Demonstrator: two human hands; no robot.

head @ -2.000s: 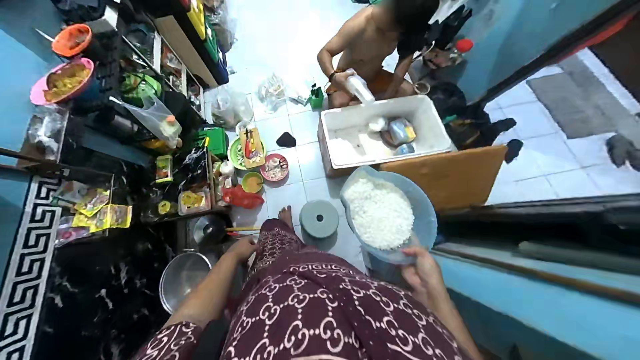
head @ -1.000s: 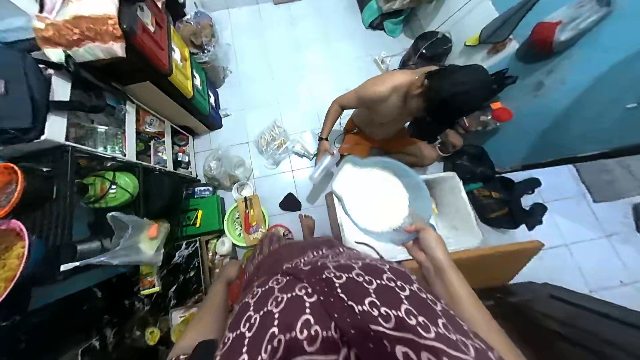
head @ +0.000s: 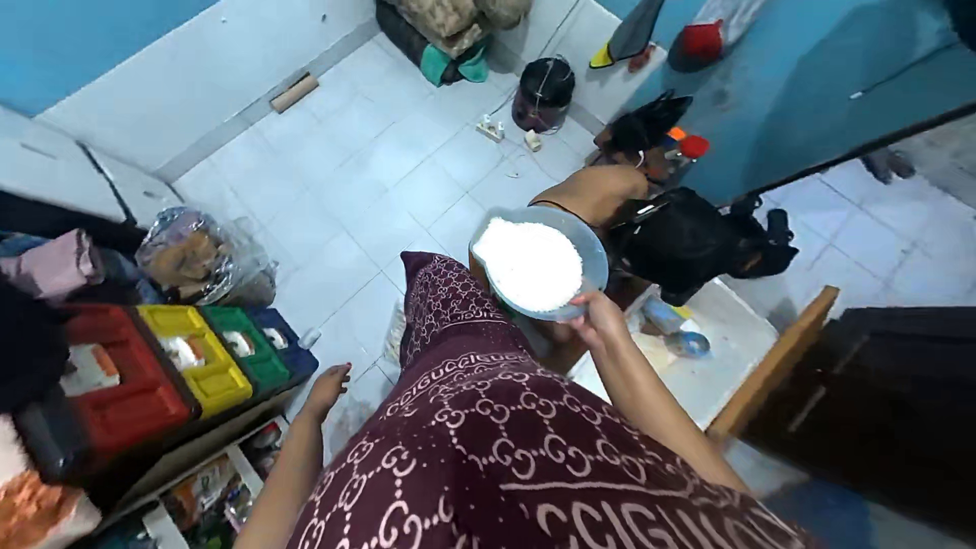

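My right hand (head: 598, 316) grips the near rim of a translucent bluish plastic bowl (head: 595, 255). White rice-like grains (head: 530, 267) fill much of the bowl. My left hand (head: 330, 387) hangs at my left side, holding nothing, with its fingers partly bent. A patterned maroon garment (head: 457, 412) covers my body between the two arms. Beyond the bowl, a person (head: 598, 191) is bent low, partly hidden by it. Below and right of the bowl stands a white open box (head: 736, 335) with packages inside.
Colored drawers or bins (head: 137, 374) stand at left, above shelves of small goods. A clear bag (head: 202, 255) lies behind them. A black bag (head: 679, 240) is beside the person. A dark pot-like appliance (head: 543, 91) and a power strip (head: 490, 128) are on the tiles. A wooden board (head: 778, 358) edges the box.
The view has shifted strongly across the room. I carry the bowl in my right hand away from the shelf with food, past the white box. The other person now leans toward the wall.
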